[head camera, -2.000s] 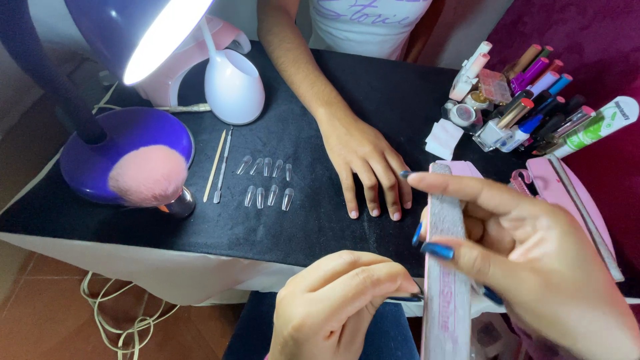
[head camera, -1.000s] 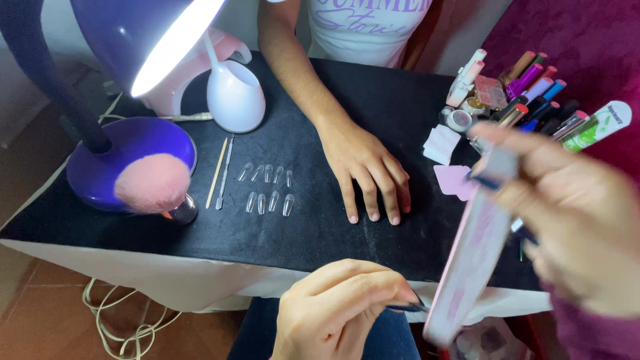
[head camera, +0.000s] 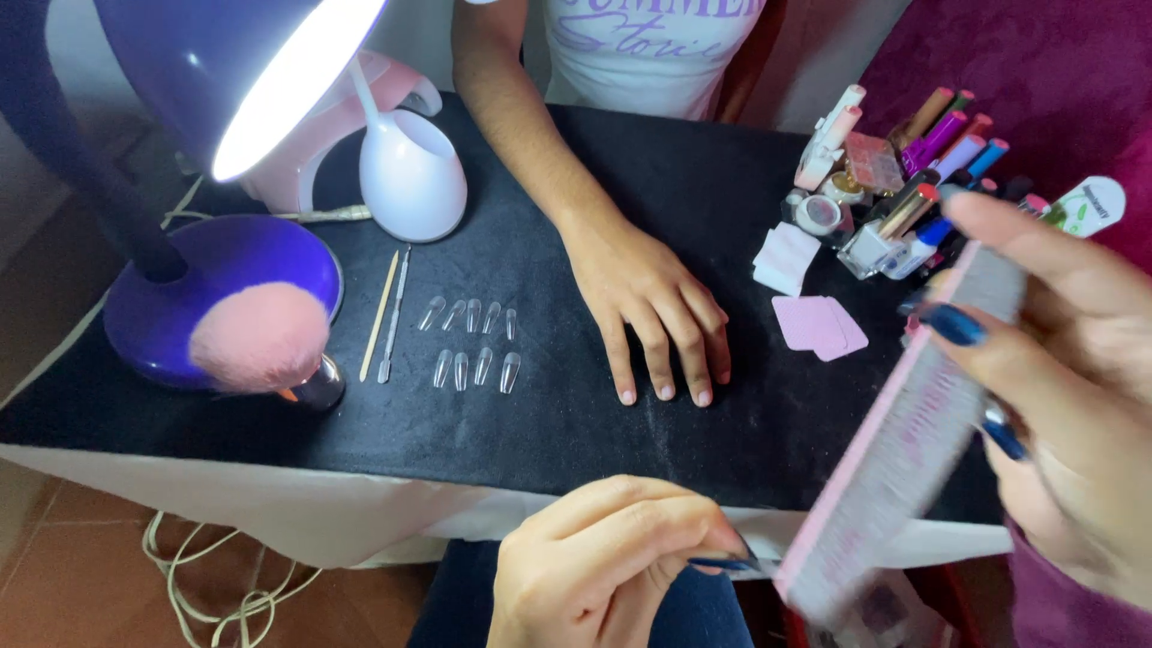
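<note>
My right hand (head camera: 1044, 360), with dark blue nails, grips a grey nail file block with pink edges (head camera: 909, 432), tilted at the right. Near its lower end, my left hand (head camera: 612, 558) pinches something small between thumb and fingers; a pale tip sticks out, probably a clear nail tip, too small to tell for sure. Clear nail tips (head camera: 472, 315) lie in two rows on the black cloth. Beside them are a wooden stick (head camera: 379, 315) and a metal cuticle pusher (head camera: 394, 315). Another person's hand (head camera: 652, 297) rests palm down on the cloth.
At the left stand a purple lamp (head camera: 225, 243), a pink fluffy brush (head camera: 261, 337) and a white rounded holder (head camera: 414, 180). White wipes (head camera: 786, 259), pink pads (head camera: 819, 326), small jars (head camera: 817, 213) and several polish bottles (head camera: 900, 211) lie at the right. A cable (head camera: 216, 585) coils on the floor.
The file in my right hand has gone from nearly upright to tilted, its top toward the right. Pink pads it partly hid now show more fully. My left hand stays pinched in about the same place.
</note>
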